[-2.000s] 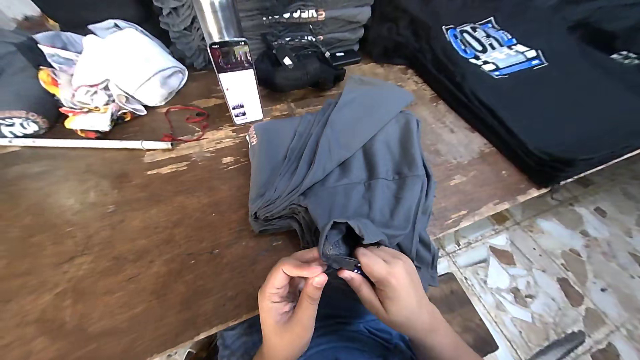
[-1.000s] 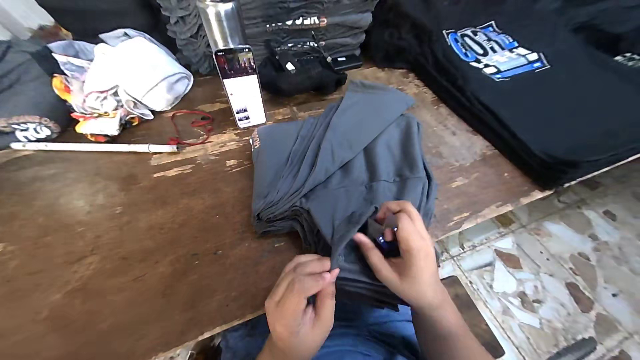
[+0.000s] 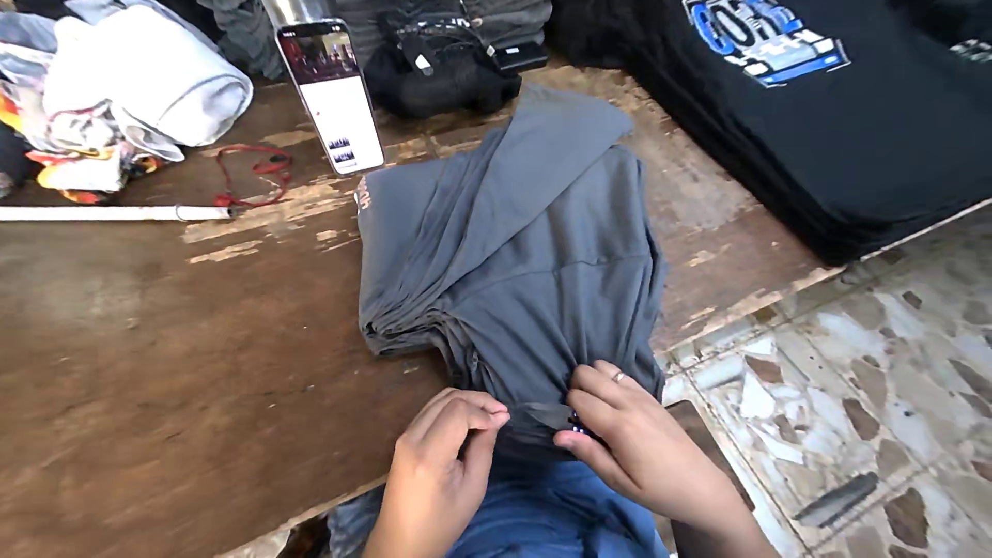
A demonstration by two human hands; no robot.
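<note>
A pile of folded dark grey garments point(image 3: 542, 232) lies at the table's front edge, with a sleeve folded diagonally across its top. At its near end, my left hand point(image 3: 453, 442) pinches something too small to make out, perhaps a thread or the fabric edge, between thumb and forefinger. My right hand point(image 3: 620, 434), with a ring on one finger, is closed round a small tool with a pointed metal blade point(image 3: 550, 416), its dark handle mostly hidden in the palm. The blade points toward my left fingertips, over the garment's near edge.
A phone point(image 3: 333, 101) leans upright behind the pile, beside a black cloth bundle point(image 3: 434, 74). White rolled cloth point(image 3: 155, 74), a red cord point(image 3: 256, 174) and a white rod point(image 3: 116, 213) lie back left. Black printed shirts point(image 3: 775, 139) are stacked right. The wooden table point(image 3: 194, 372) has worn patches.
My right hand has moved down to the garment's near edge from a little higher on the pile, and the tool's blade now shows. The opening of cloth held up earlier now lies lower.
</note>
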